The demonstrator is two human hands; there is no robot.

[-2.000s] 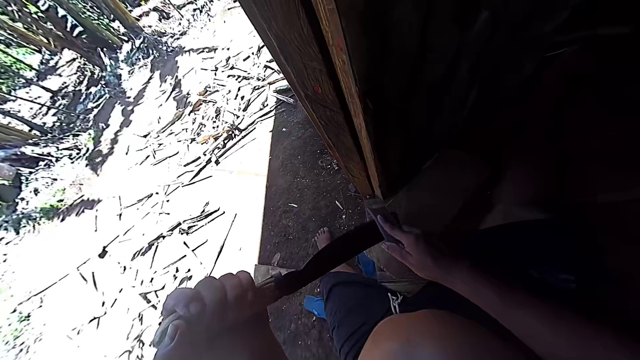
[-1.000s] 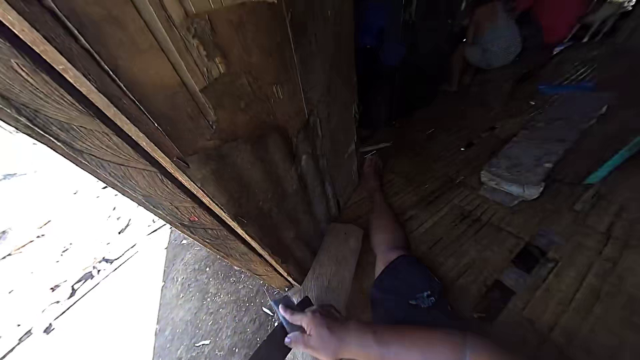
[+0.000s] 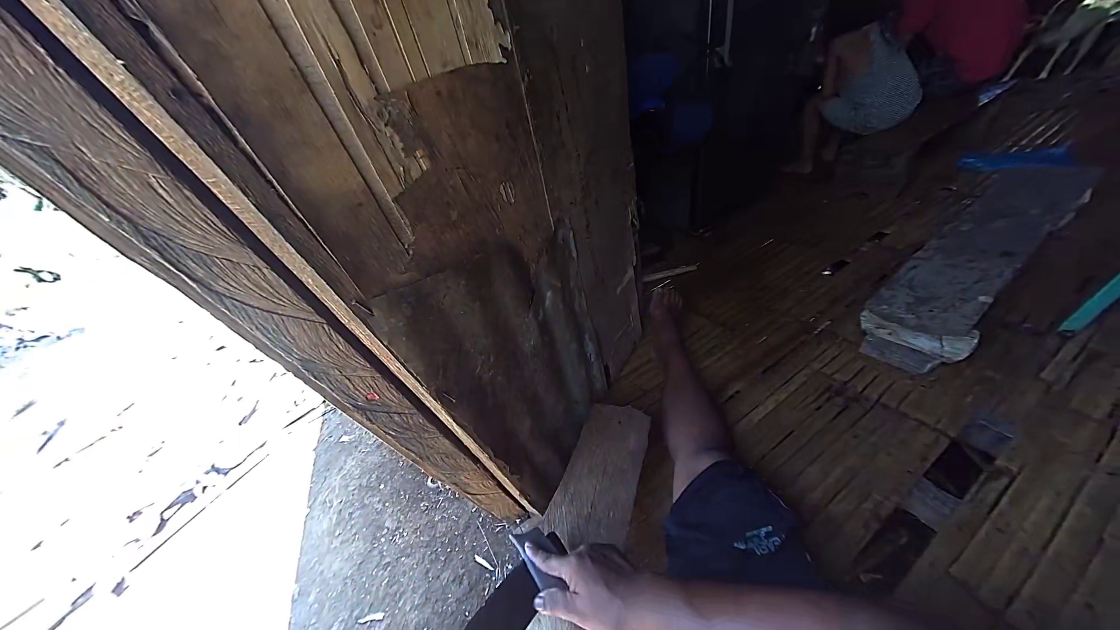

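At the bottom centre my right hand (image 3: 591, 582) grips a small flat grey block (image 3: 544, 560), thumb along its face. The block lies at the upper end of a broad dark blade (image 3: 506, 604), which runs down out of the frame. Whether block and blade touch cannot be told for sure. A wooden plank (image 3: 604, 464) lies just behind the hand, beside the foot of the wooden wall. My left hand is out of view, and so is the blade's handle.
The wooden wall and post (image 3: 289, 254) rise close on the left. My bare leg (image 3: 691, 394) stretches over the slatted floor (image 3: 814, 385), which has holes at the right. A thick board (image 3: 954, 271) lies farther off. Two people (image 3: 875, 83) sit at the back. Bright ground (image 3: 131, 437) is outside.
The view has swung right and up, into the building. Two seconds ago my left hand held the near end of the dark blade; it has left the view. My right hand still holds the grey block.
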